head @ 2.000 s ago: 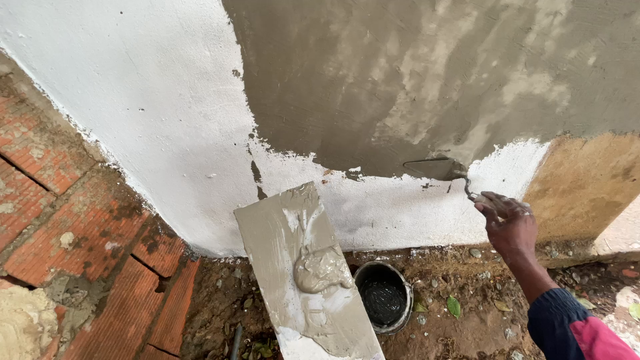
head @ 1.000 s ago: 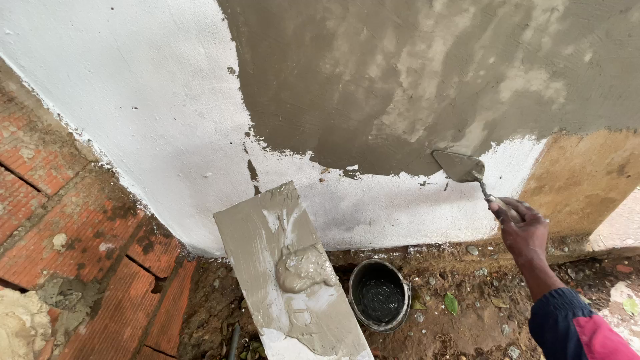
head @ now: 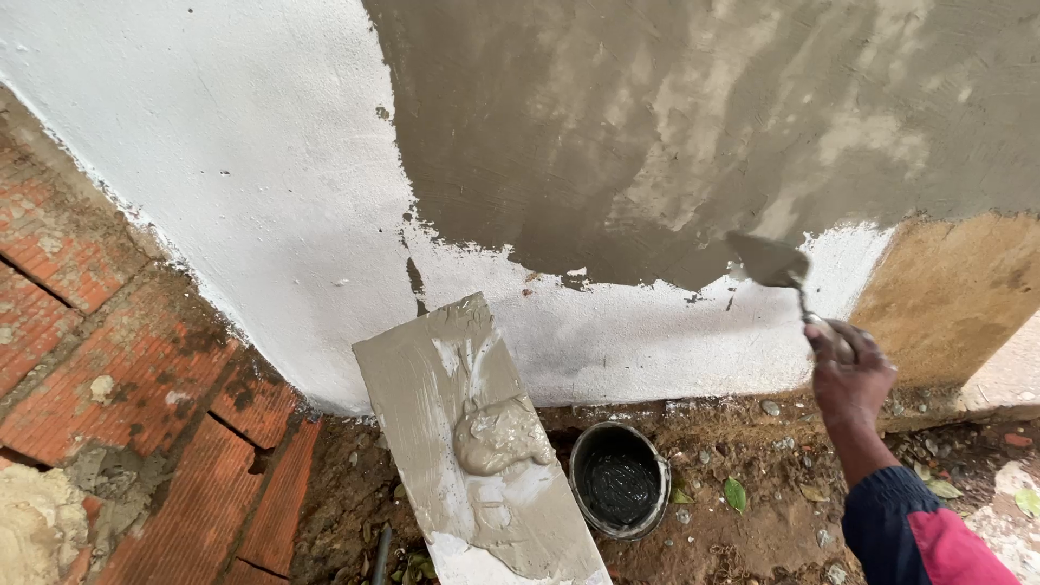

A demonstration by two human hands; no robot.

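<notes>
My right hand (head: 851, 375) grips the handle of a pointed metal trowel (head: 770, 262), its blade against or close to the wall at the lower edge of the wet grey-brown plaster (head: 552, 146). Below that ragged edge the wall is white (head: 634, 341). A flat white board (head: 406, 406), smeared with plaster, slants up from the bottom of the view and carries a thick lump of wet plaster (head: 500, 435). My left hand is out of view. The trowel blade is slightly blurred.
A round black bucket (head: 578, 479) with dark contents stands on the soil just right of the board. Red hollow bricks (head: 122, 382) lie along the left. An ochre wall section (head: 959, 301) adjoins the white one. Leaves (head: 734, 494) and small stones are scattered over the soil.
The trowel moved right along the plaster edge from two seconds ago to one second ago; its blade now sits higher beside that edge. The board has shifted slightly against the wall.
</notes>
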